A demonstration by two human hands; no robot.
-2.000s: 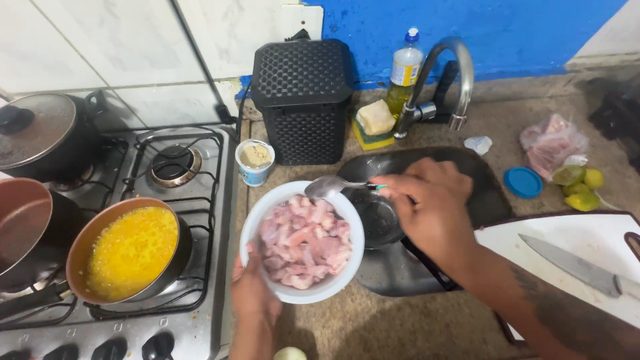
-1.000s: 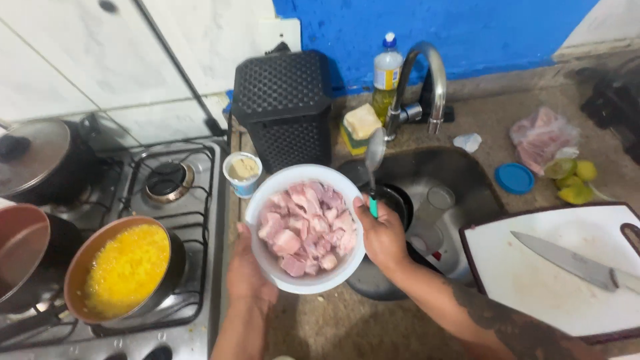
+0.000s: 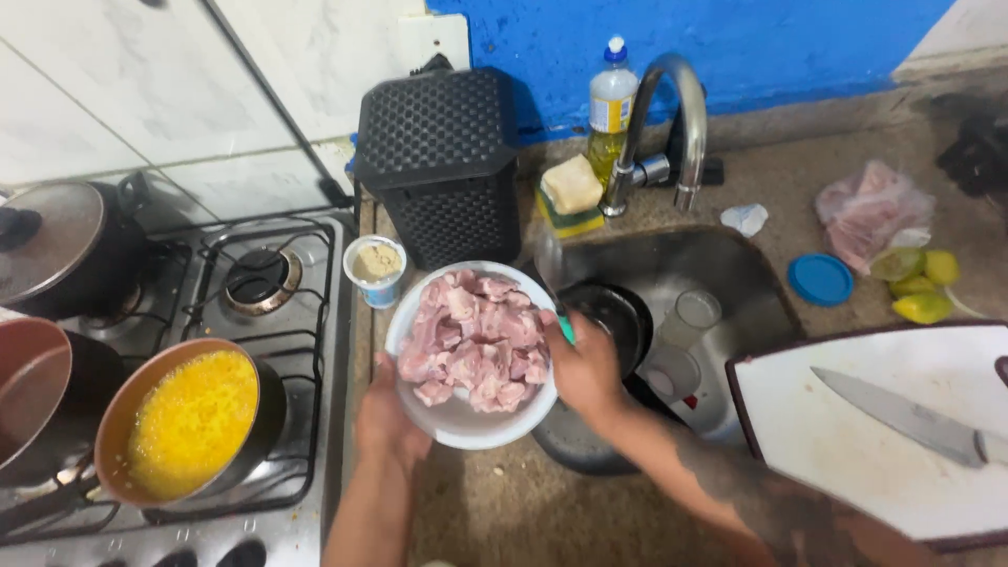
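Observation:
A white bowl (image 3: 472, 433) of raw, cut meat pieces (image 3: 480, 339) is held between both hands over the counter's edge by the sink. My left hand (image 3: 390, 417) grips its lower left rim, fingers partly under it. My right hand (image 3: 587, 362) is at the right rim and also holds a spoon (image 3: 551, 264) with a green part on its handle, its bowl pointing up and blurred. Just beyond the bowl's upper left stands an open tub of pale powder or paste (image 3: 376, 264). To the left, a pan (image 3: 110, 441) holds bubbling yellow food (image 3: 197, 421).
The steel sink (image 3: 756, 276) holds dark pans and glasses (image 3: 693, 315). A knife (image 3: 898, 417) lies on a white cutting board (image 3: 827, 465). Behind stand a black lidded bin (image 3: 441, 126), soap on a sponge (image 3: 571, 189), a detergent bottle (image 3: 613, 102) and the faucet (image 3: 693, 118). Limes (image 3: 925, 303) lie right.
My right hand has come from over the sink to the bowl's right rim, and the spoon has turned upright. The meat sits differently in the bowl, leaving its near inner side bare.

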